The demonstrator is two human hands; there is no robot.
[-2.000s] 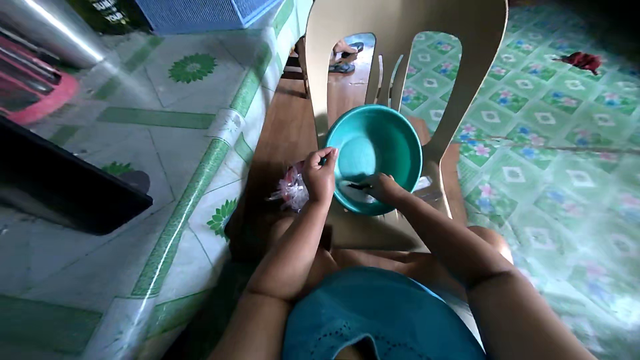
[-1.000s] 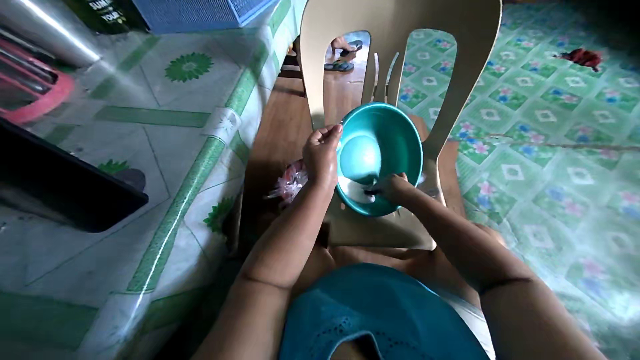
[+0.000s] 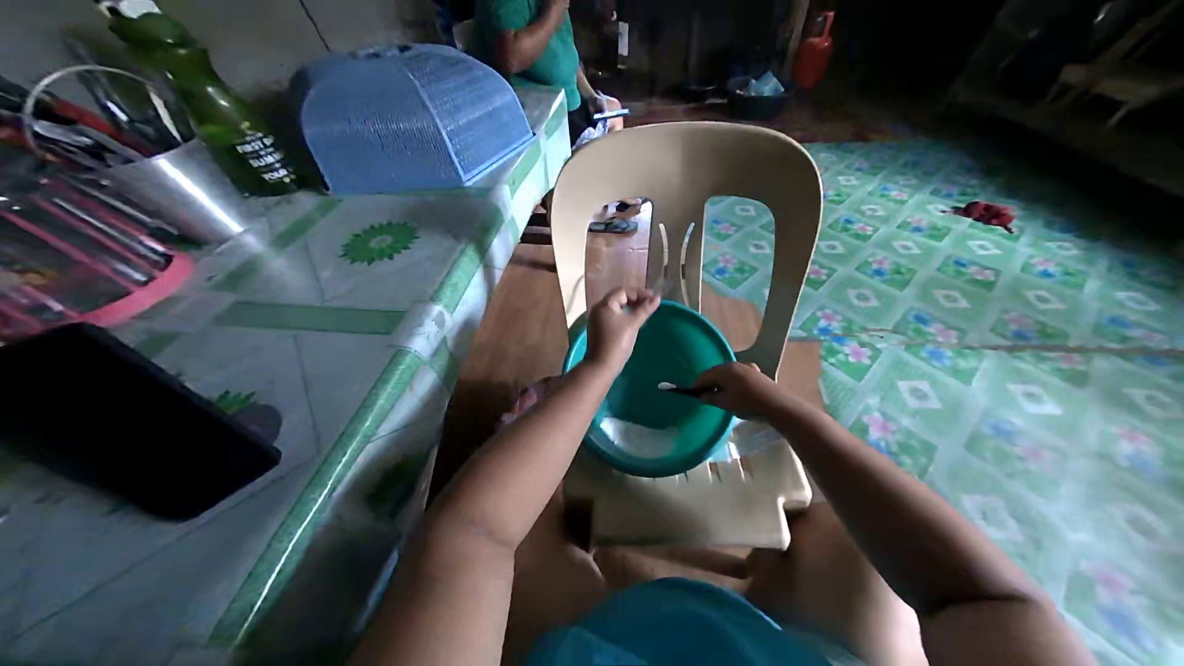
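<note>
A teal plastic basin (image 3: 689, 342) rests on the seat of a beige plastic chair (image 3: 689, 153). White material (image 3: 638, 437) lies in its lower part. My right hand (image 3: 740, 390), over the basin's right side, is closed on a small dark-handled utensil (image 3: 683, 390) with a pale tip, held above the basin's inside. My left hand (image 3: 622, 319) is raised over the upper left of the rim, its fingers pinched around a small, clear, thin piece (image 3: 659, 289) that looks like plastic; what it is cannot be made out.
A tiled counter (image 3: 351, 356) on the left bears a black phone or tablet (image 3: 129, 421), a pink rack (image 3: 139, 291), a metal container (image 3: 190, 190), a green bottle (image 3: 213, 102) and a blue mesh food cover (image 3: 398, 120). A person (image 3: 536, 46) is beyond it. Patterned flooring (image 3: 934, 370) lies right.
My left hand has risen off the basin's left rim. The utensil in my right hand has lifted from the white material. The view has tilted up, showing the person behind the counter.
</note>
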